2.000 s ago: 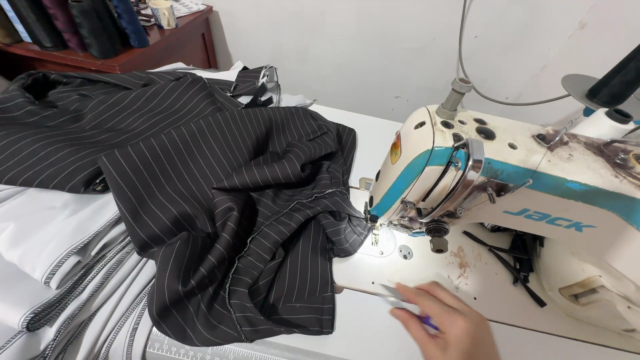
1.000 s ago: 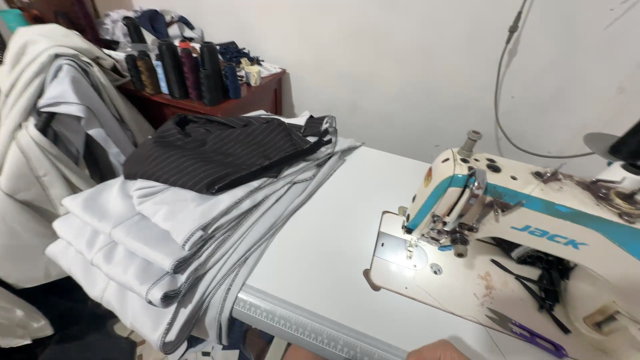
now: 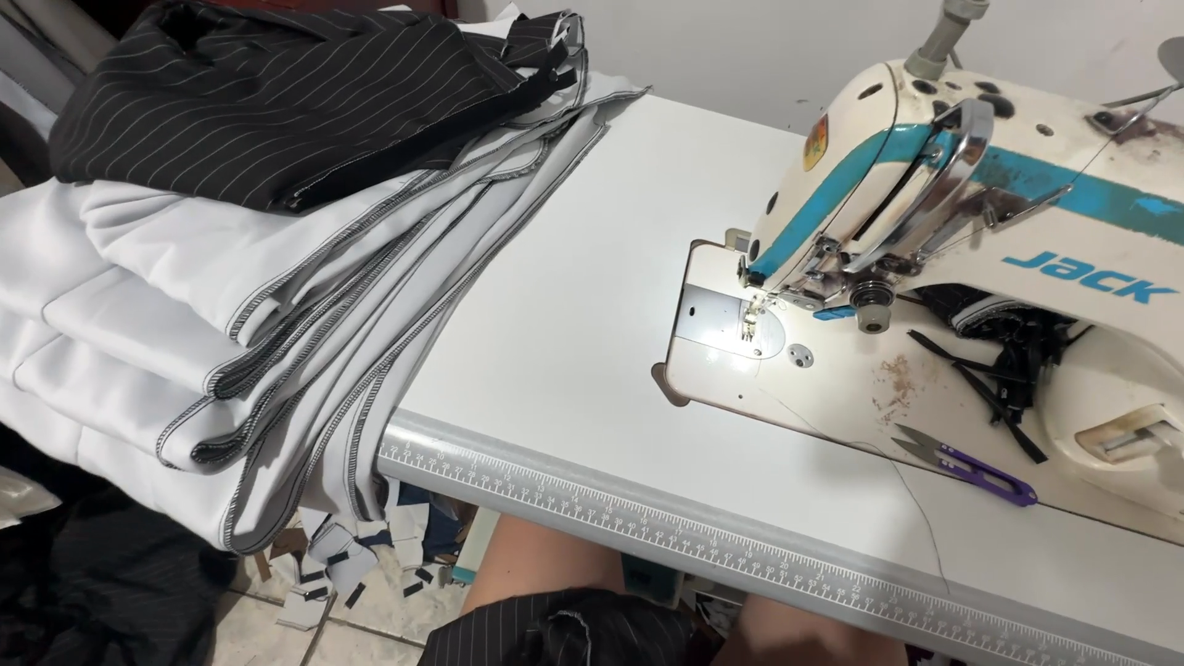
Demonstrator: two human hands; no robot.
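Neither my left hand nor my right hand shows clearly. Below the table's front edge, bare skin appears in two places; whether it is arm or leg I cannot tell. Black pinstriped cloth (image 3: 564,629) lies against the left patch of skin. On the bed of the white and teal Jack sewing machine (image 3: 934,176) rest purple-handled thread snips (image 3: 967,465), blades pointing left. The presser foot (image 3: 751,321) has no cloth beneath it. A folded black pinstriped garment (image 3: 277,102) tops a stack of light grey fabric pieces (image 3: 139,305) with dark overlocked edges.
A ruler strip (image 3: 647,527) runs along the front edge of the white table (image 3: 555,305). Black straps (image 3: 994,370) are bunched under the machine's arm. A loose thread trails over the front edge. Fabric scraps (image 3: 338,564) litter the tiled floor at lower left.
Two seconds ago my right hand held the snips near the machine; now they lie on its bed. The pinstriped garment that was beside the needle has left the tabletop. The view has shifted.
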